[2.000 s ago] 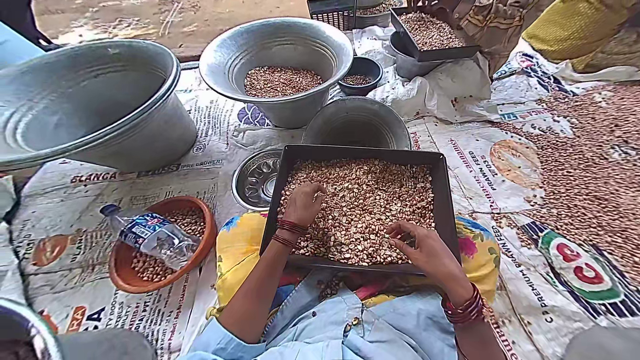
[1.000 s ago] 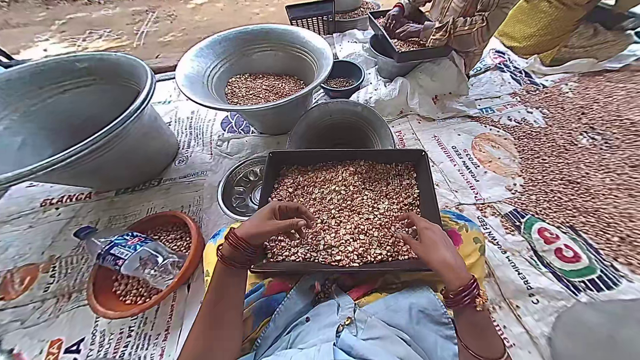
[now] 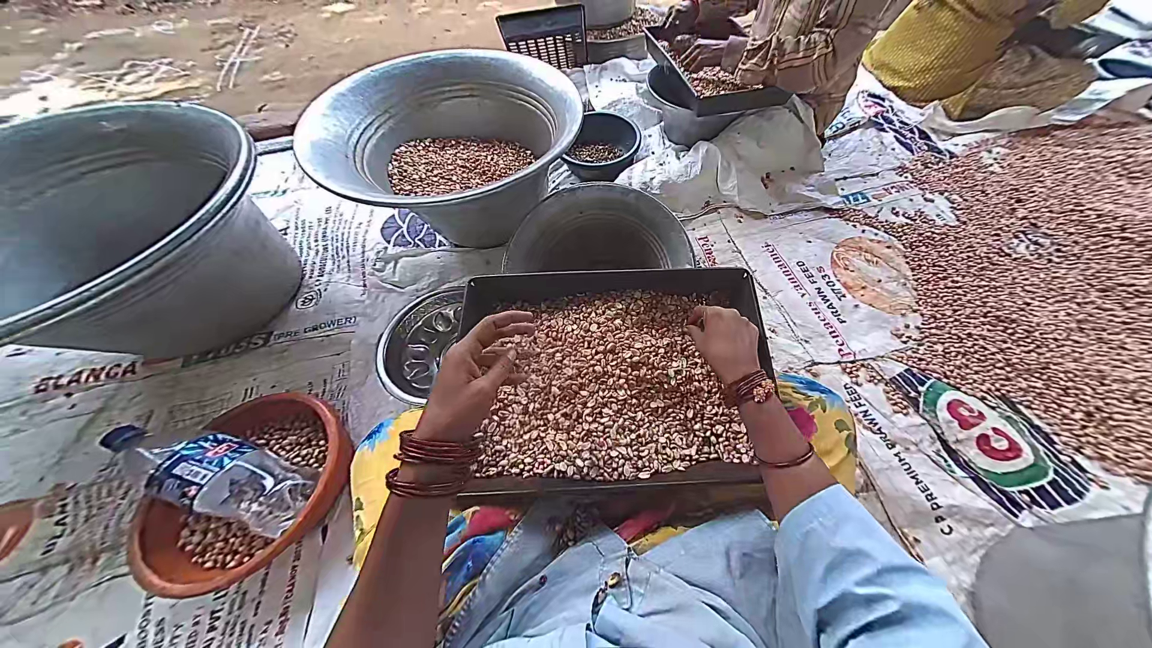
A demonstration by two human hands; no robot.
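Note:
A black rectangular tray (image 3: 610, 281) rests on my lap, filled with a layer of reddish-brown and pale nuts or beans (image 3: 616, 387). Over the tray's left part is my left hand (image 3: 472, 373), palm turned inward, fingers apart, with nothing clear in it. My right hand (image 3: 725, 342) is at the upper right of the tray, its fingertips bent down by the nuts; whether it pinches one cannot be seen. Just beyond the tray stands a metal bowl (image 3: 598, 229). A round metal plate with a pattern (image 3: 418, 346) lies partly hidden under the tray's left side.
Large metal basins (image 3: 441, 90) (image 3: 180, 297) stand ahead and left, the nearer-centre one holding nuts. A clay bowl (image 3: 337, 450) with nuts and a plastic bottle (image 3: 229, 477) is at left. Loose nuts (image 3: 1053, 270) cover the sacks at right. Another person's hands (image 3: 706, 49) work over a tray ahead.
My right hand has moved from the tray's near right part to its far right side. My left hand has stayed over the left part, its fingers shifting.

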